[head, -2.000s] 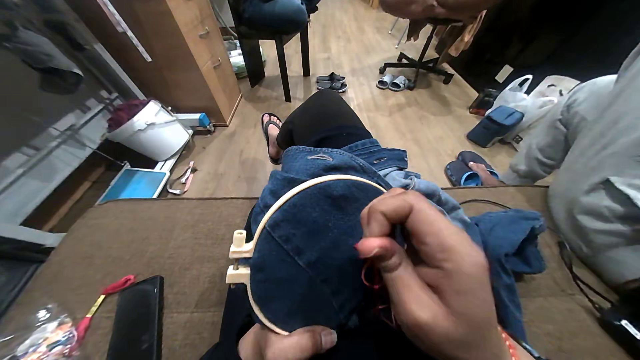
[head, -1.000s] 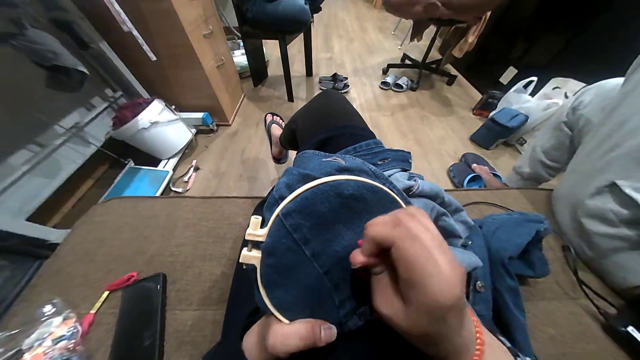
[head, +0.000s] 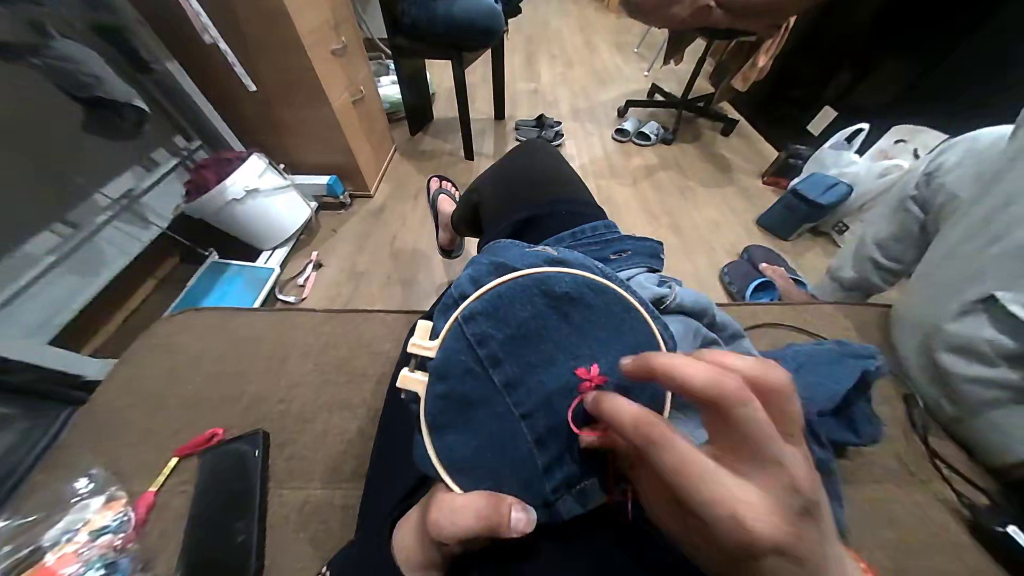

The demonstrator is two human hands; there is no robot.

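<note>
An embroidery hoop (head: 552, 272) with a screw clamp at its left holds blue denim fabric (head: 536, 344) stretched flat over my lap. At the hoop's lower edge, my left hand (head: 464, 520) grips the rim, thumb on top and the other fingers hidden beneath. A small red embroidered flower (head: 590, 376) lies on the right half of the denim, with a loop of red thread (head: 573, 416) just below it. My right hand (head: 720, 448) is over the hoop's right side, fingers partly spread beside the flower, thread near the fingertips. No needle can be made out.
On the brown couch (head: 320, 384) at left lie a black phone (head: 224, 504), a red thread skein (head: 164, 472) and a plastic bag of threads (head: 80, 528). A seated person in grey trousers (head: 952, 224) is close on the right. Cables (head: 936, 448) lie beside that person.
My right hand has moved away from its closed pinch over the fabric, and its fingers have spread. The red flower, covered by the hand before, now shows. My left hand still holds the hoop.
</note>
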